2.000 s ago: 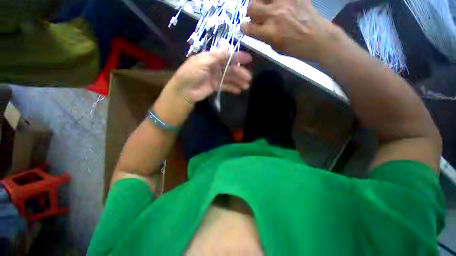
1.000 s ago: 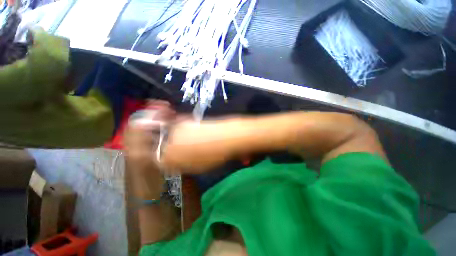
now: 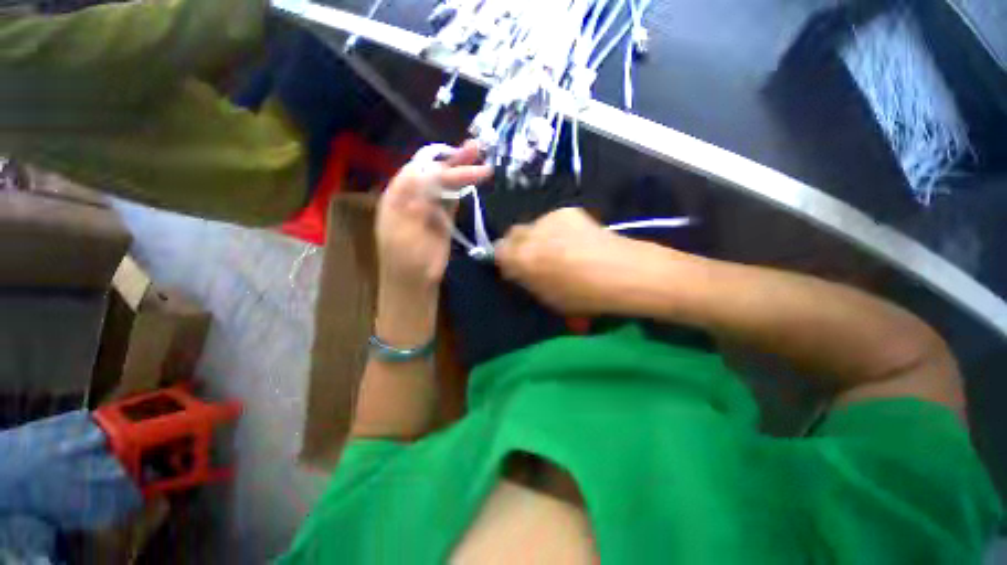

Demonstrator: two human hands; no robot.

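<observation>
A thin white cable [image 3: 480,221] runs between my two hands over my lap. My left hand [image 3: 422,215] has the cable looped around its fingers. My right hand [image 3: 552,259] is closed on the cable near a small pale plug, and a straight white end [image 3: 652,224] sticks out to the right behind it. The cable bundle [image 3: 530,66] lies on the bench, its plug ends hanging over the edge just above my hands. The tie tray [image 3: 812,72] at the upper right holds a pile of white ties [image 3: 905,99].
The dark bench has a pale metal edge [image 3: 773,199] running diagonally. A cardboard carton [image 3: 342,331] stands below my left forearm. A person's yellow-green sleeve [image 3: 144,110] is at the upper left. Red stools [image 3: 166,436] and other cartons [image 3: 149,342] stand on the left.
My right hand has come back from across my left hand to its right side. The white cable now loops around my left fingers and stretches between the hands.
</observation>
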